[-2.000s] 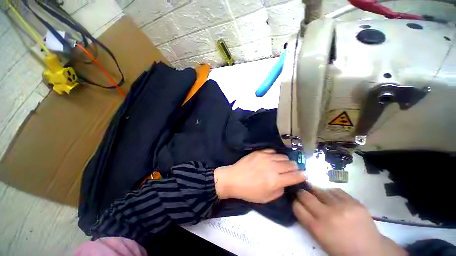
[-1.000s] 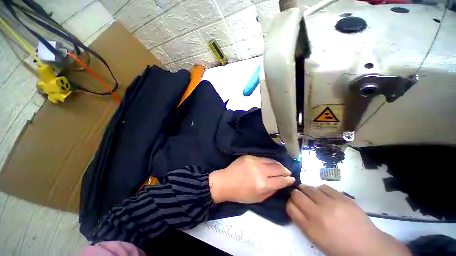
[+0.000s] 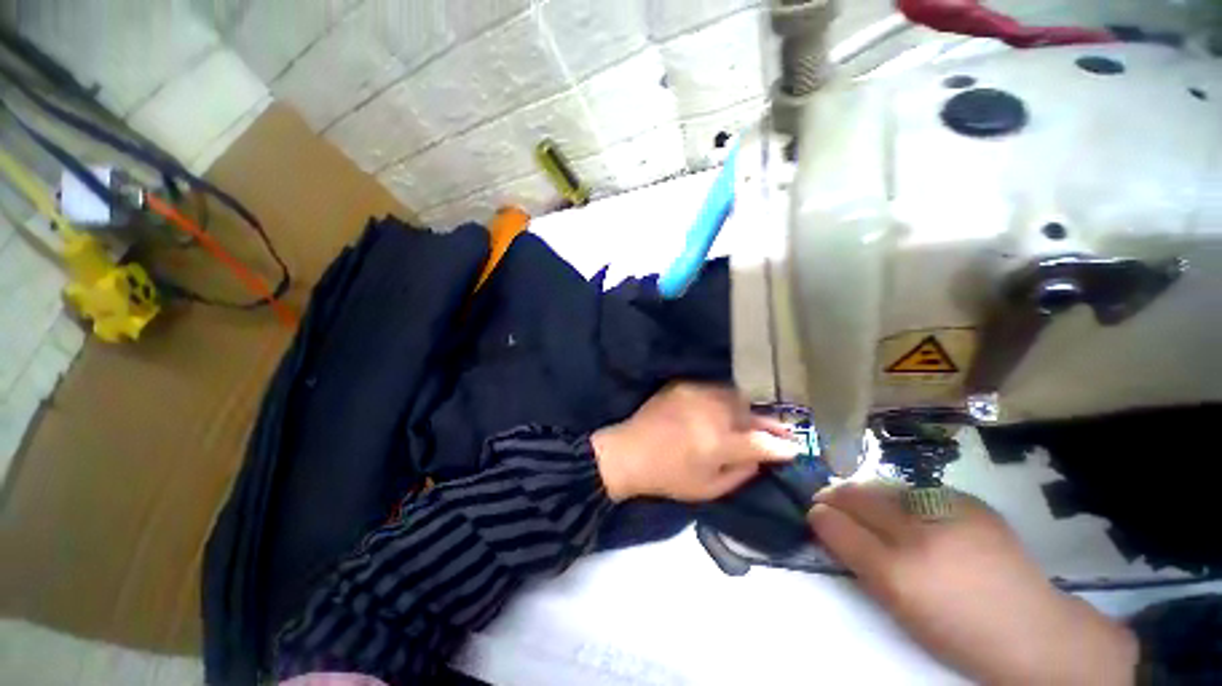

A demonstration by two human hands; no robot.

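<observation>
A dark navy garment piece (image 3: 764, 516) lies under the needle area of the cream-white sewing machine (image 3: 1112, 174). My left hand (image 3: 684, 442), in a striped sleeve, presses on the cloth just left of the needle, thumb and finger together at its edge. My right hand (image 3: 945, 563) lies right of the cloth, its fingertips pinching the cloth edge in front of the needle. The bright lamp spot (image 3: 871, 460) washes out the presser foot and needle. A thick garment stack (image 3: 355, 375) is heaped at the left against cardboard (image 3: 161, 442).
A light blue handle-like object (image 3: 704, 235) is left of the machine head. An orange cloth (image 3: 501, 245) shows behind the stack. A black cloth (image 3: 1152, 483) lies under the machine arm. A yellow plug (image 3: 110, 298) and cables are at the left. A red-handled tool (image 3: 998, 19) lies on the machine.
The cloth's front part has drawn in, and a dark curved edge now shows on the table. My right hand has moved closer to the needle. The camera view has shifted a little.
</observation>
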